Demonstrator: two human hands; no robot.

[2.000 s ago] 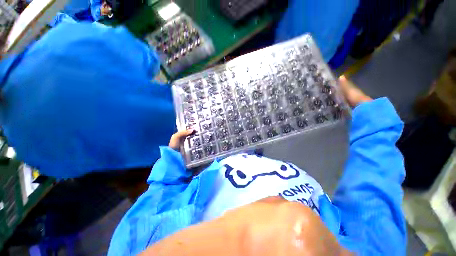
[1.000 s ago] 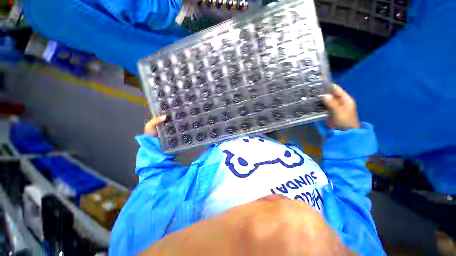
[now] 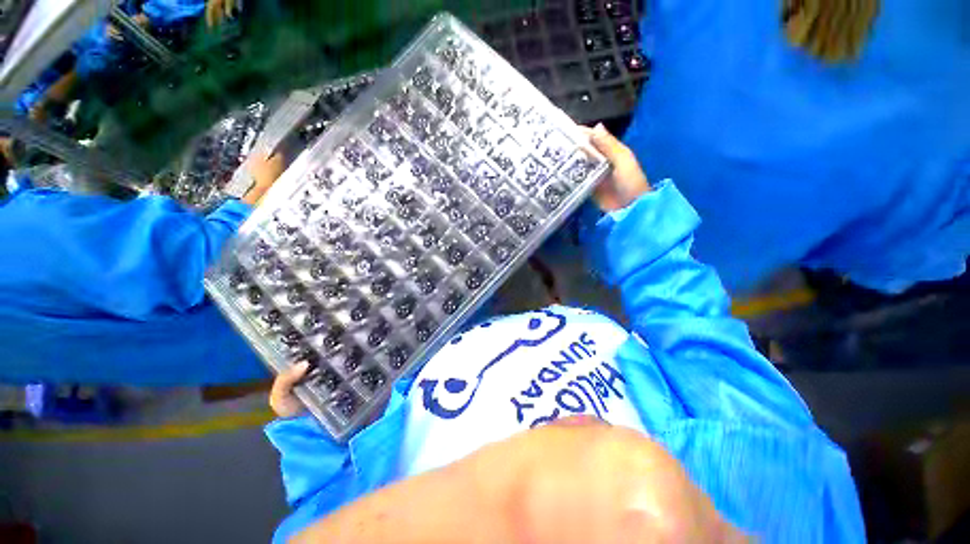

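A large clear blister tray (image 3: 410, 218) with rows of pockets holding dark round components is in front of my chest. It is tilted, its right end nearer the bench. My left hand (image 3: 287, 391) grips its lower left corner, with only part of the fingers showing. My right hand (image 3: 620, 170) grips its right end near the corner, thumb on the rim. The fingers beneath the tray are hidden.
A green bench (image 3: 308, 40) lies beyond the tray. A black pocketed tray (image 3: 574, 53) is at its far side. People in blue smocks are close on the left (image 3: 96, 276) and right (image 3: 787, 138). A grey floor with a yellow line (image 3: 160, 430) shows at lower left.
The view has swung round toward the bench. The clear tray, still in both hands, now slants more steeply, with its left end lower. A worker's arm and hand now show at the left.
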